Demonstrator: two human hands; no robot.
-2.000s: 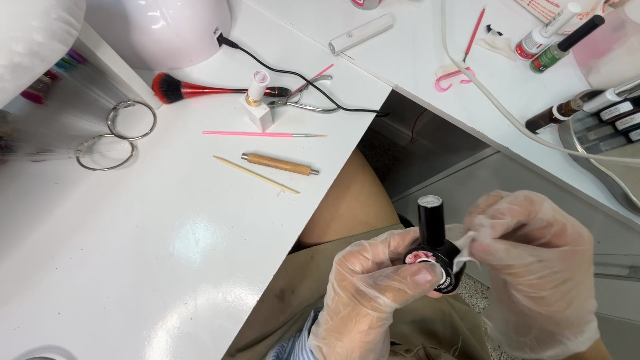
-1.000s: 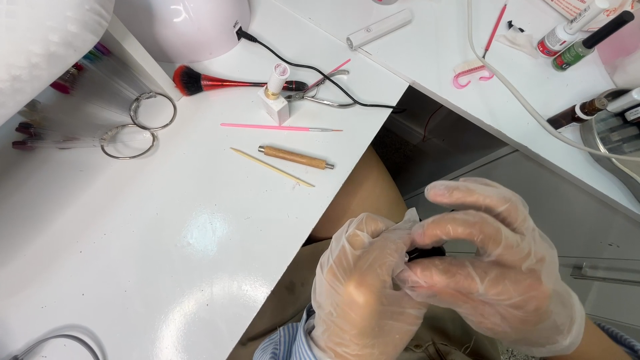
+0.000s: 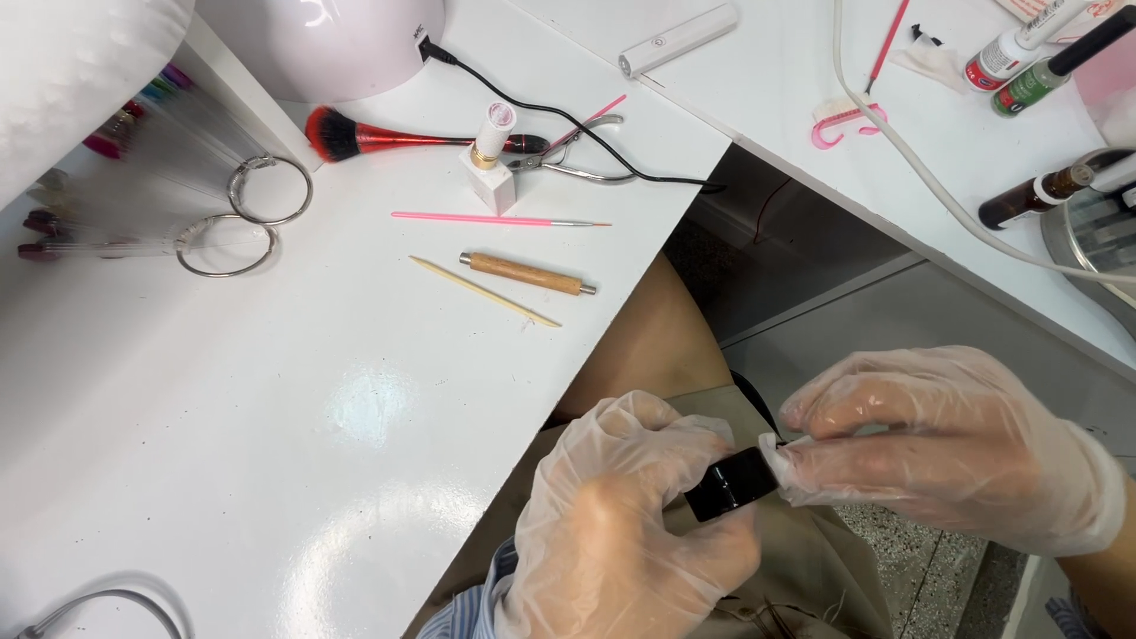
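Observation:
My left hand point(image 3: 621, 515), in a clear thin glove, is closed around a glossy black nail polish bottle point(image 3: 732, 484) above my lap. Most of the bottle is covered by the fingers; one black side shows. At its right edge, my gloved right hand point(image 3: 941, 444) pinches a small white wipe point(image 3: 777, 463) against or just beside the bottle; contact cannot be told for sure. On the white desk lie a wooden tool with metal ends point(image 3: 528, 272), a pointed wooden stick point(image 3: 485, 291) and a thin pink brush point(image 3: 501, 219).
A pale polish bottle point(image 3: 490, 169) stands by metal nippers point(image 3: 586, 169) and a red-handled fluffy brush point(image 3: 390, 139). Nail sample rings point(image 3: 226, 246) lie left, near a pink-white lamp point(image 3: 337, 44). A white cable point(image 3: 932, 177) crosses the right desk beside several bottles, including a green-labelled one point(image 3: 1029, 87).
Two seconds ago the bottle's black cap and label faced the view; now a plain black side shows. The right hand, over the bottle one second ago, has moved to its right.

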